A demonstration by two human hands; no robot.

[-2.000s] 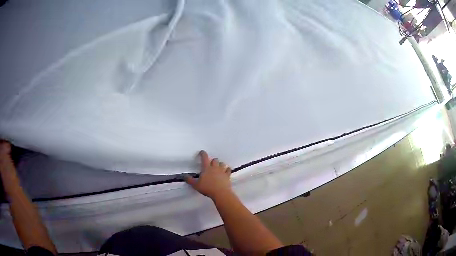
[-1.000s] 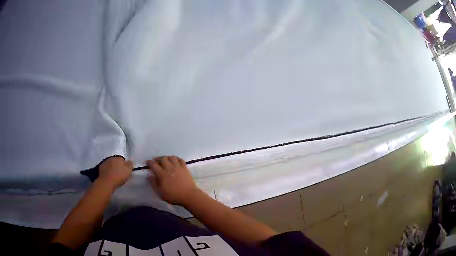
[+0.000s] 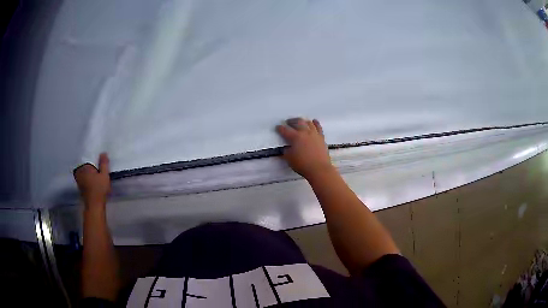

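The pale grey-blue fabric ply (image 3: 240, 78) covers the table, mostly smooth with soft ripples at the left. Its dark edge (image 3: 198, 162) runs along the near side. My left hand (image 3: 93, 180) is at the near edge on the left, gripping the fabric edge, with the thumb on top and the fingers hidden. My right hand (image 3: 305, 143) lies on the ply at the edge near the middle, fingers apart and slightly blurred, holding nothing.
A white underlay sheet (image 3: 252, 207) extends past the fabric along the near side. A shiny metal bar (image 3: 45, 231) stands at the lower left. Dark material (image 3: 15, 90) is at the far left. Tan tiled floor (image 3: 444, 234) lies at the lower right.
The view has shifted left along the table. My left hand has moved left, away from my right hand, with the fabric edge. The fold near it has flattened, and the metal bar now shows.
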